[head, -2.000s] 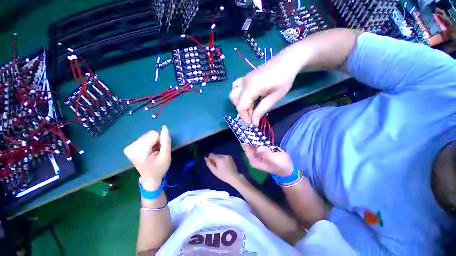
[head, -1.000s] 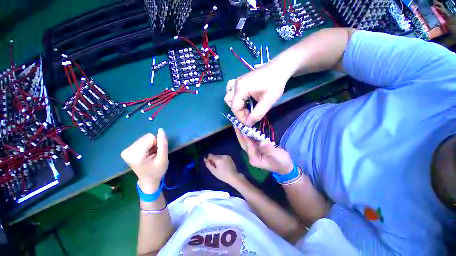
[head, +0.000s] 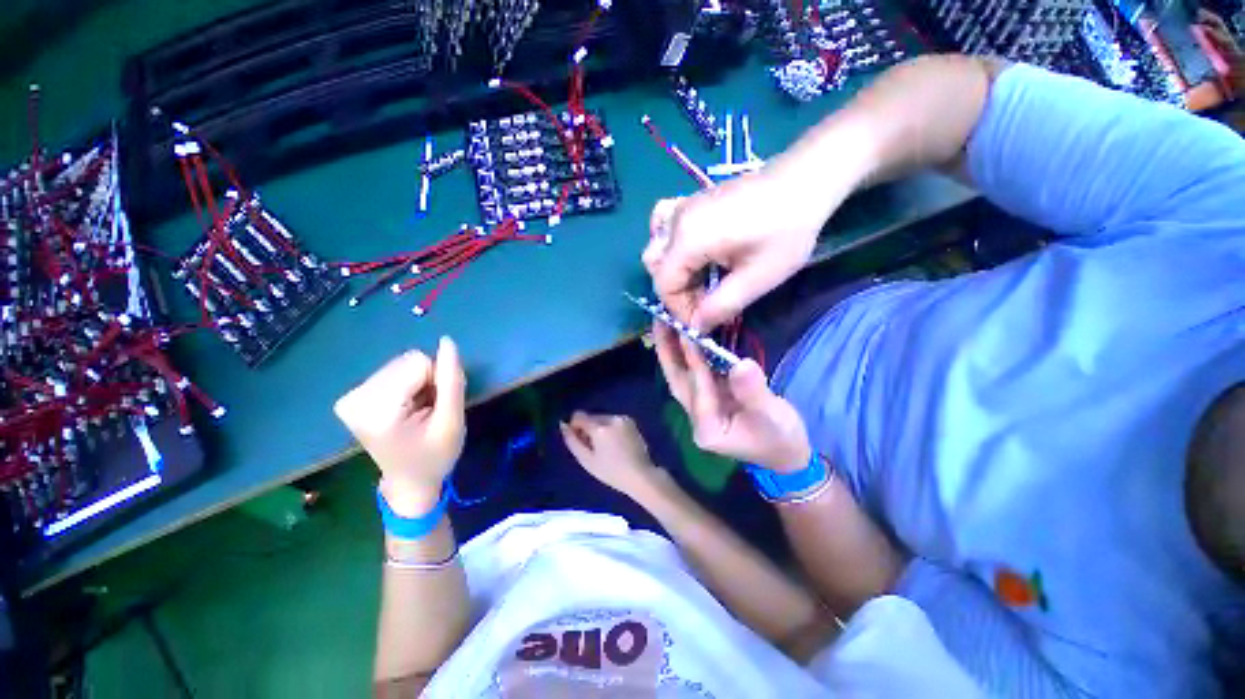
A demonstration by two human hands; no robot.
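Note:
My left hand, with a blue wrist strap, is closed in a loose fist, thumb up, over the bench's front edge. Nothing shows in it. My right hand is below the bench edge, fingers curled; nothing shows in it, but its inside is hidden. In front of me on the green bench are a bundle of red-and-black cables, a dark circuit board panel with red wires, and another wired panel, set at an angle.
At right, a person in light blue holds a board panel nearly edge-on over the bench edge. A heap of wired boards lies at left on a black tray. A black rack and stacked panels are at the back.
The other person's panel has tilted from showing its face to nearly edge-on, with the fingers shifting around it. My hands have hardly moved; the view has shifted slightly.

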